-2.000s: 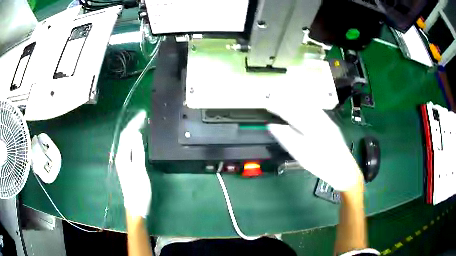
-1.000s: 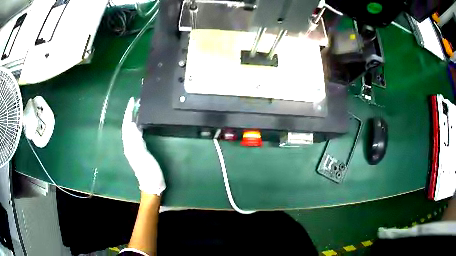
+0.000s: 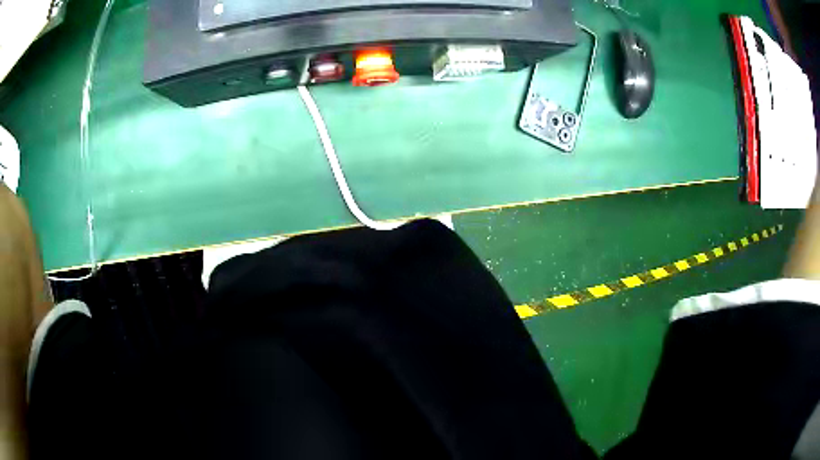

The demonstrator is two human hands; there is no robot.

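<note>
The press machine [image 3: 360, 40] shows only its black front part at the top of the head view, with a lit orange-red block [image 3: 375, 66] and a dark red button [image 3: 325, 68] on its front. A phone middle frame [image 3: 563, 99] lies on the bench at the machine's right front corner, its camera holes toward me. Neither of my hands is in view. Only a bare forearm and cuff show at the left edge and at the right edge. The pressing plate is out of the picture.
A black mouse [image 3: 635, 74] lies right of the phone frame. A red-edged white record sheet [image 3: 780, 117] is at the far right. A white cord [image 3: 334, 166] runs from the machine over the bench's front edge. Clear tubing [image 3: 87, 135] lies at left. Yellow-black tape [image 3: 629, 281] marks the floor.
The view has tipped down, so the machine has moved up in the picture. My left hand has left the machine's left side and the picture. My right hand, earlier at the pressing plate, is out of view.
</note>
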